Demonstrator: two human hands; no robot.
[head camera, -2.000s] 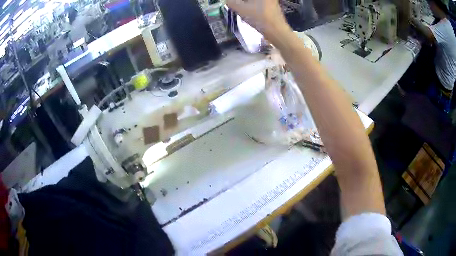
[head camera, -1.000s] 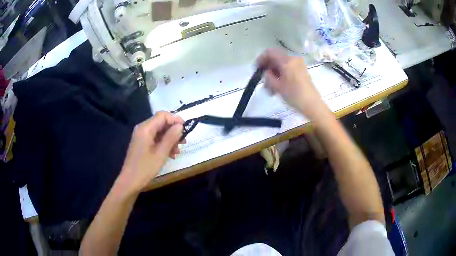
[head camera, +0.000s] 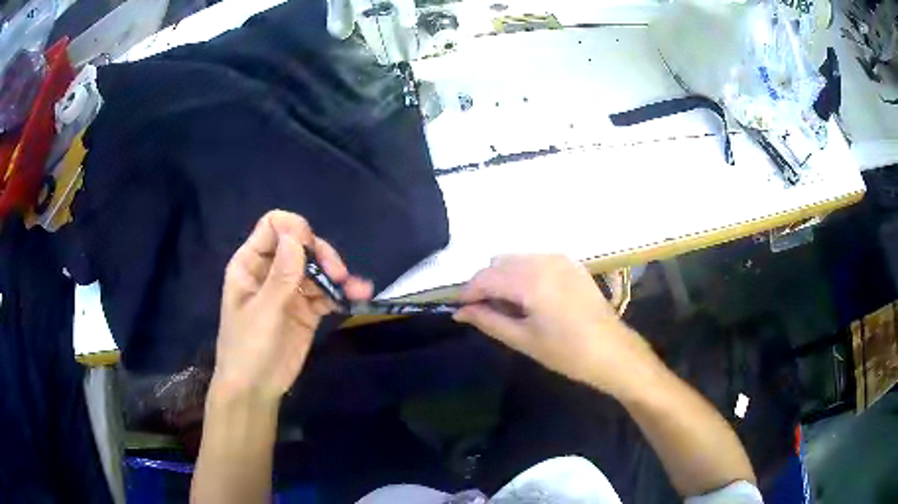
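Observation:
My left hand (head camera: 271, 305) and my right hand (head camera: 542, 315) hold a narrow black tape with small white script (head camera: 409, 309) stretched between them, just in front of the table's front edge. The left fingers pinch one end and the right fingers pinch the other. A large black garment (head camera: 256, 167) covers the left of the white table and hangs over its front edge. The needle area of the sewing machine (head camera: 406, 74) shows at the garment's upper right edge. A loose black strip (head camera: 670, 110) lies bent on the table to the right.
A crumpled clear plastic bag (head camera: 778, 74) lies at the upper right, with a small dark metal tool (head camera: 776, 156) beside it. A red basket (head camera: 37, 123) with oddments stands at the far left. The table's wood-coloured front edge (head camera: 729, 228) runs across the view.
The right hand has let go of a black strip, which now lies on the table by the bag. Both hands now hold the tape taut. The view has shifted left, showing more garment.

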